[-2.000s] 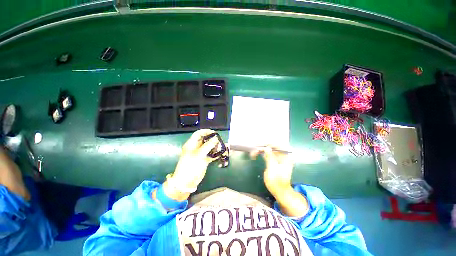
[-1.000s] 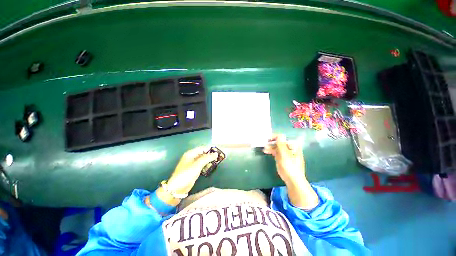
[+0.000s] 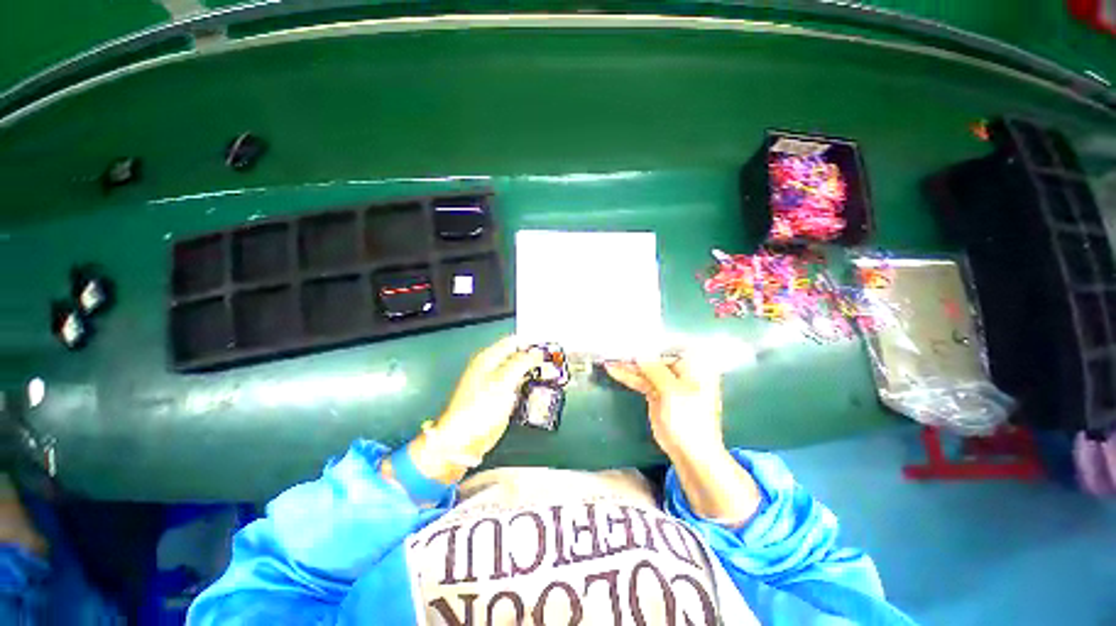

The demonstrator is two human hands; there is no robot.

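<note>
My left hand [image 3: 481, 401] holds a small open black housing [image 3: 547, 364] in its fingertips, below the lower left corner of the white work pad [image 3: 587, 289]. A small pale, dark-edged part [image 3: 541, 406] hangs below the housing. My right hand [image 3: 677, 404] is just right of it, at the pad's lower edge, its fingers pinched on a thin pale stick, perhaps tweezers [image 3: 622, 360], whose tip points toward the housing. The black pocket tray [image 3: 337, 272] lies to the left, with black housings in two pockets and a small white square [image 3: 463, 285] in another.
A black bin of coloured wires [image 3: 808, 196] stands at the right, with a loose wire heap [image 3: 783, 289] before it. A clear plastic bag [image 3: 926, 342] and stacked black trays [image 3: 1034, 269] lie farther right. Small dark units [image 3: 83, 306] lie far left. Part of a person shows at the lower left.
My right hand has moved left, closer to the housing. The housing in my left hand has turned and is open, with the pale part hanging below it. The camera view has shifted.
</note>
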